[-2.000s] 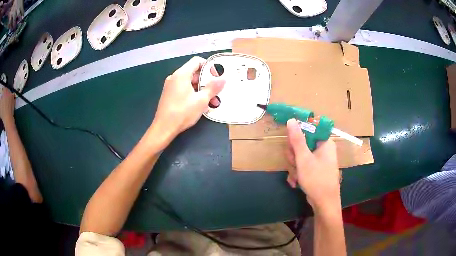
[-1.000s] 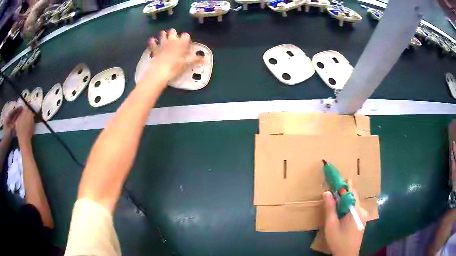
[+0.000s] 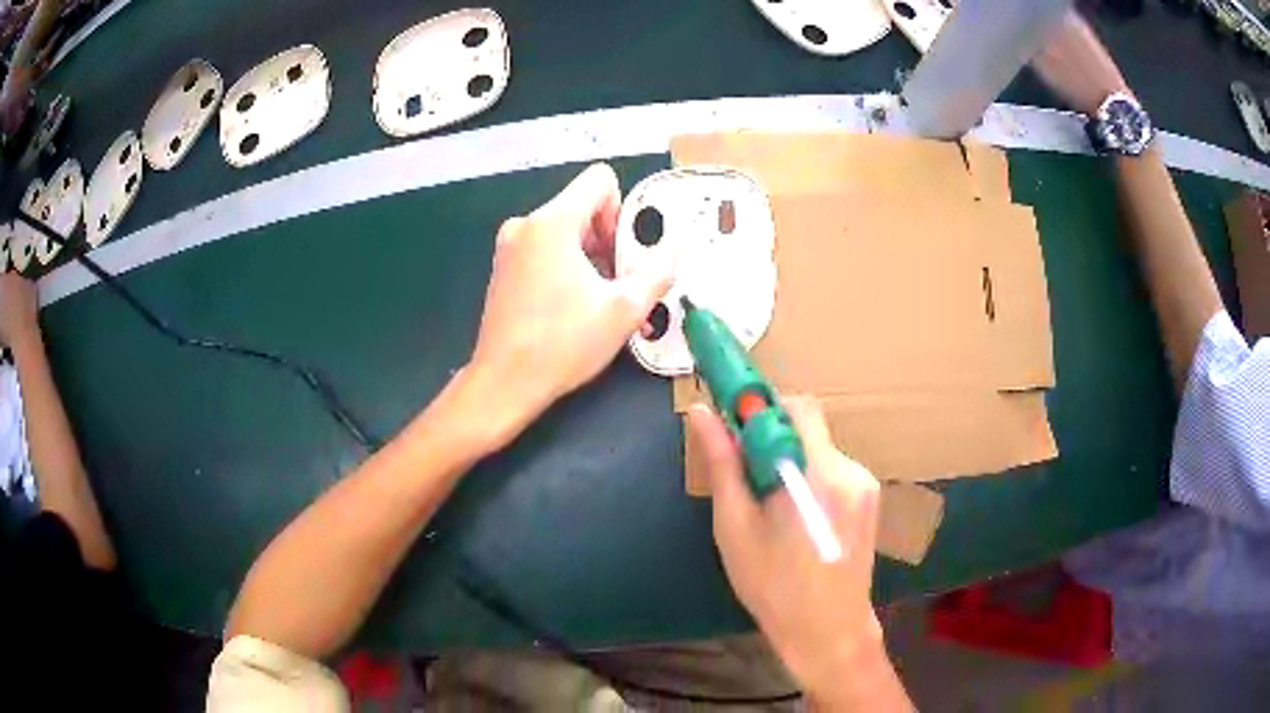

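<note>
A cream-white plastic cover [image 3: 717, 279] with dark holes is held by its left edge in my left hand [image 3: 564, 286], over the left part of the cardboard sheet [image 3: 905, 293]. My thumb lies on its face. My right hand [image 3: 801, 522] grips a green hot glue gun [image 3: 738, 390] with a white glue stick [image 3: 809, 511] poking from its rear. The gun's dark nozzle is at the cover's face, near my left thumb. Whether it touches the cover, I cannot tell.
Several covers [image 3: 443, 73] lie on the dark green belt beyond the pale metal rail [image 3: 376, 177]. A slanting grey post [image 3: 975, 70] stands at the rail. A black cord [image 3: 265, 355] crosses the bench at left. Another person's arm [image 3: 1167, 258] with a watch reaches in from the right.
My left hand has come back from the belt with a cover. My right hand has moved left, bringing the gun to it. The neighbour's arm now reaches past the post.
</note>
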